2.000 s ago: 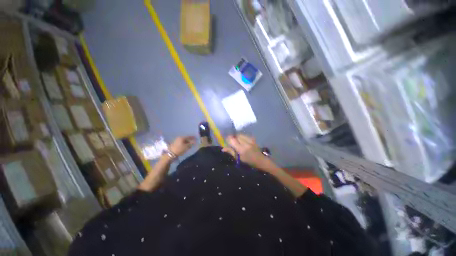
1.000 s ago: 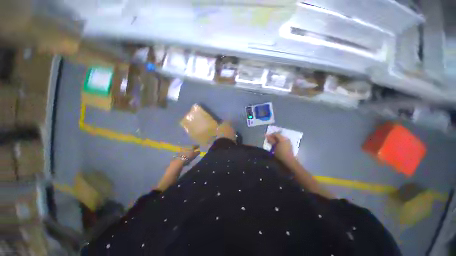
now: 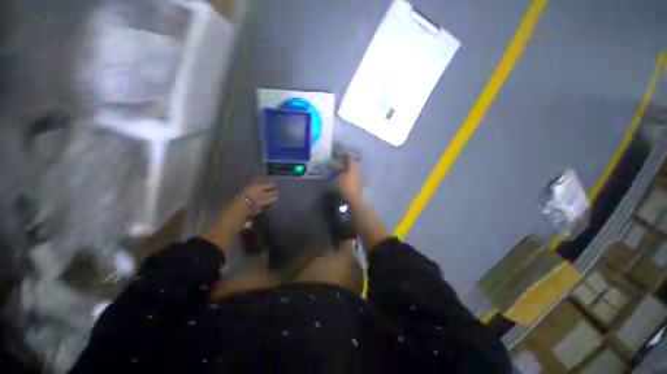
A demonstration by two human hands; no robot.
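Observation:
The counting scale (image 3: 326,146) lies on the grey floor in front of me, with a green-lit display on its near side. The blue weighing tray (image 3: 287,134) sits on its round blue platform. My left hand (image 3: 261,196) is at the scale's near left corner; its fingers are blurred and I cannot tell their grip. My right hand (image 3: 347,172) is at the near right corner, with a blue pen (image 3: 337,173) at its fingers. The clipboard (image 3: 398,73) with a white sheet lies on the floor right of the scale, its dark clip at the far end.
Shelving with white bins (image 3: 179,80) runs along the left, blurred. A yellow line (image 3: 468,124) crosses the floor on the right. A cardboard box (image 3: 530,281) and a clear plastic bag (image 3: 566,199) are at the right, beside a shelf of cartons (image 3: 611,299).
The view has turned and come lower, so the scale looks larger and is right before me. My right hand has left the clipboard sheet and is at the scale's corner.

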